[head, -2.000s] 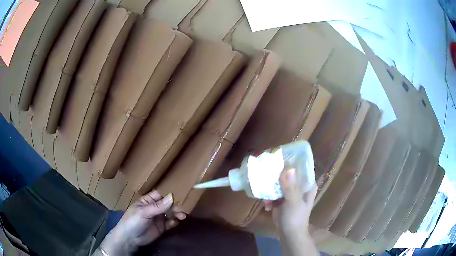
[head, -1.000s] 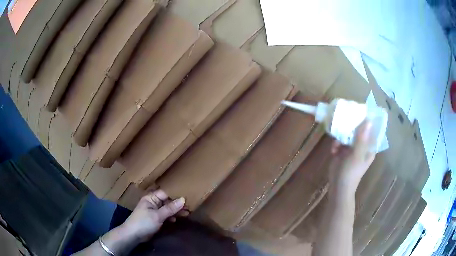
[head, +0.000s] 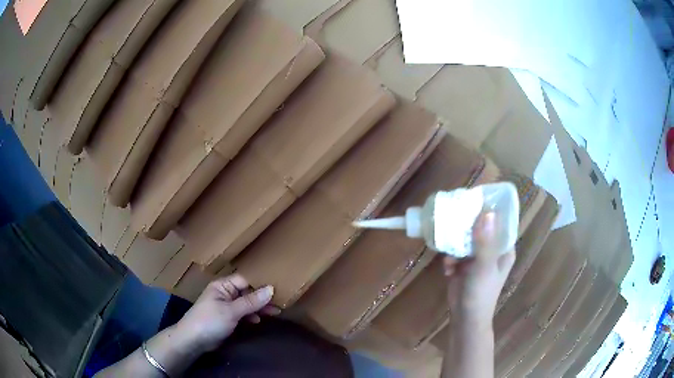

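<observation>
Brown cut panels (head: 325,229) lie fanned like steps, with edge strips showing. My right hand (head: 479,269) is shut on a translucent white glue bottle (head: 473,218) with a white label. Its thin nozzle points left, and the tip is at a panel edge near the middle seam. Shiny glue lines (head: 384,291) show along the edges to the right. My left hand (head: 233,306) pinches the near corner of the panel under the nozzle between thumb and fingers. The bottle and my right hand hide parts of the panels behind them.
White sheets (head: 473,33) lie beyond the panels. An orange-pink ticket (head: 31,15) is at the top left. More flat brown panels (head: 510,111) lie behind the fan, with small black patches at the right. A dark folded item (head: 55,284) is at the lower left. A red object is at the right rim.
Over the last second the bottle has moved left and down along the panel edge, from its far end to near the middle. My left hand stays at the near corner.
</observation>
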